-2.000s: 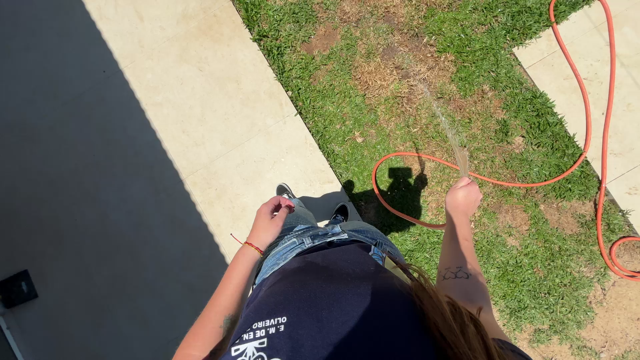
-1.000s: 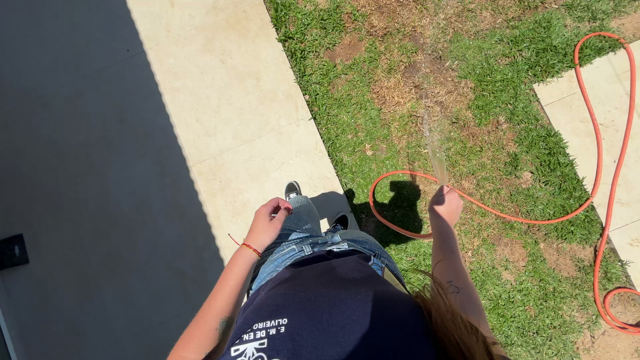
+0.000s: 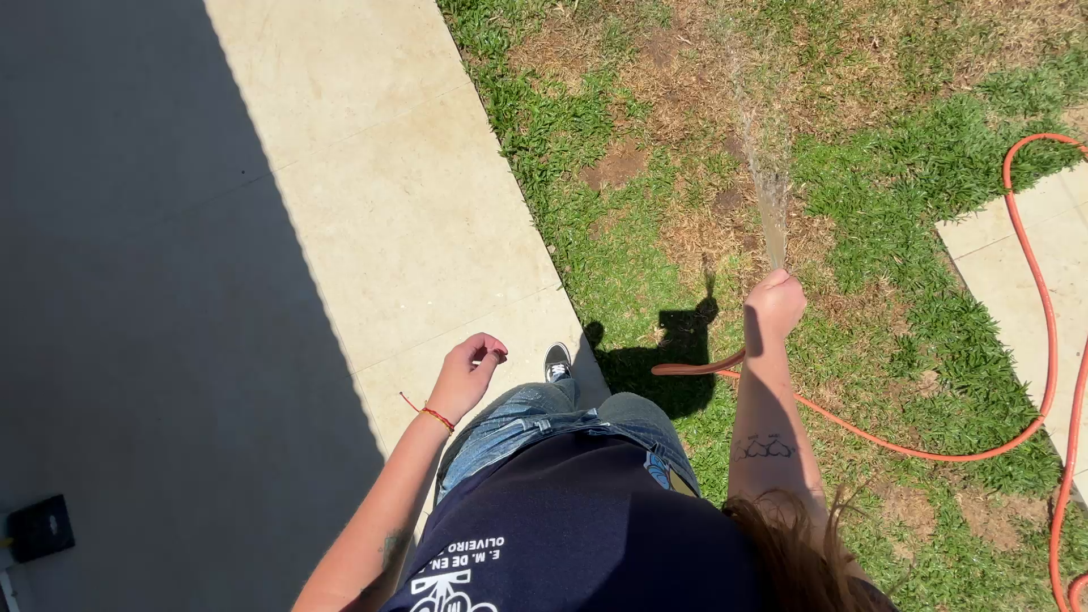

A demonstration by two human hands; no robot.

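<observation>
My right hand (image 3: 775, 304) is closed around the end of an orange garden hose (image 3: 926, 456), out over the grass at the right. From that fist a fan of water (image 3: 770, 200) sprays away toward the top of the view. The hose end itself is hidden by the fingers. A bend of the hose shows beside my right forearm. My left hand (image 3: 473, 365) hangs above the pale paving near my thigh, fingers loosely curled with the thumb near the fingertips; no object is visible in it.
Pale paving (image 3: 408, 212) runs along the left of the patchy lawn (image 3: 629, 170), partly in shade. One sneaker (image 3: 557, 364) stands on it near the lawn's edge. More paving slabs (image 3: 1011, 280) lie at the right, crossed by the hose. A black object (image 3: 41, 527) is at the lower left.
The hose loop beside my right hand has changed from a wide curve to a narrow bend close to my forearm. Water keeps spraying from my right hand.
</observation>
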